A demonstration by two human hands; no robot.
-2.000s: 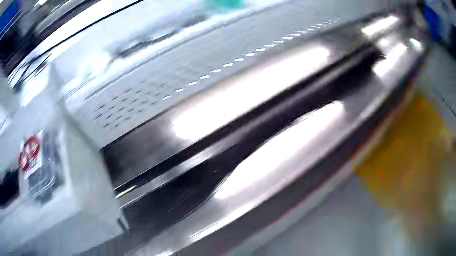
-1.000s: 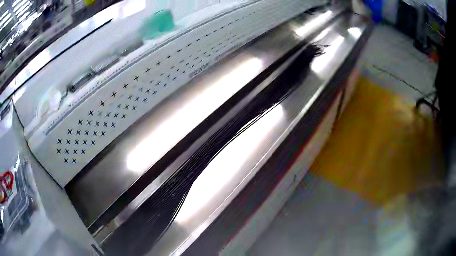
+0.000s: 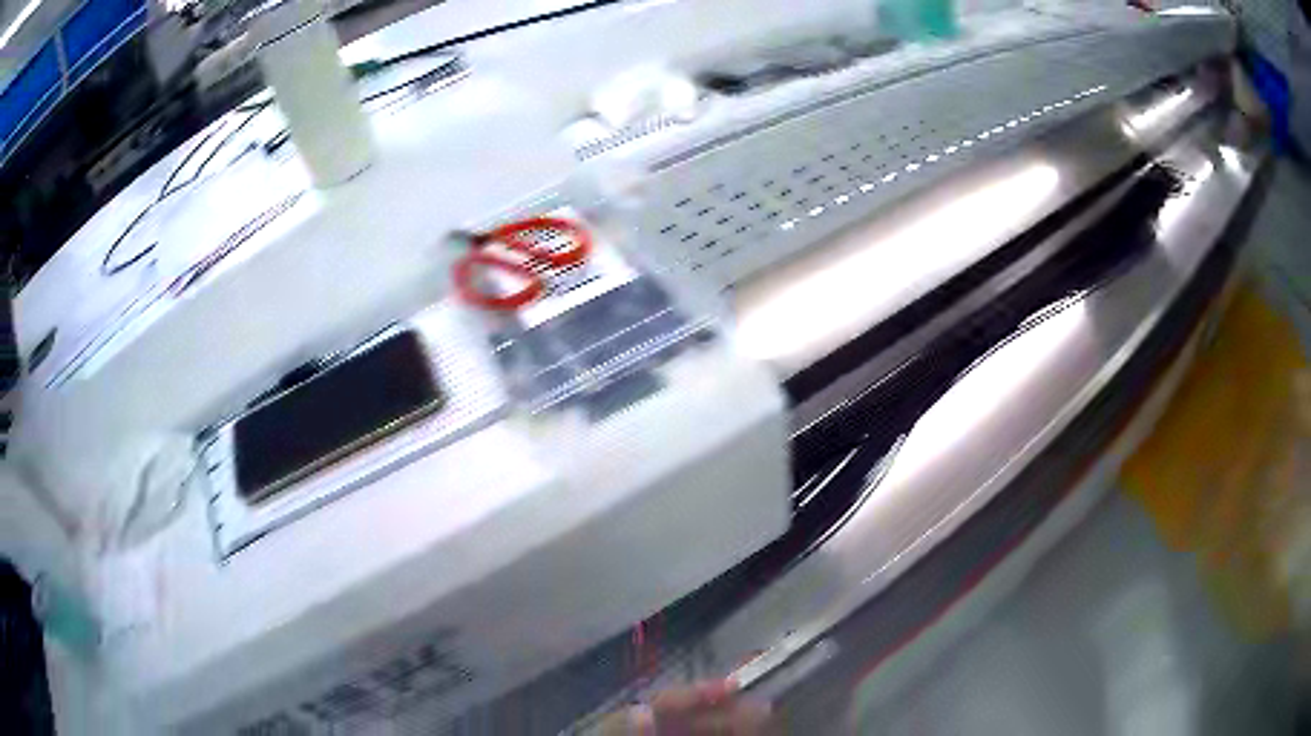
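Black wire leads lie in a long bunch in the shiny metal tray, from beside the white cover to the far right end. A few bare fingers, which look like my right hand, show at the bottom edge below the cover's front corner. They are blurred and cut off, so I cannot tell whether they hold anything. A thin reddish line stands just above them, too blurred to name. My left hand is not clearly in view.
On the white cover lie a black phone on a white pad, red-handled scissors and a clear box. Crumpled white material is at the left. A white cylinder stands behind. Yellow sheeting is at right.
The view has swung left, so the cover, phone and scissors now show and the tray sits farther right. Fingers have appeared at the bottom edge.
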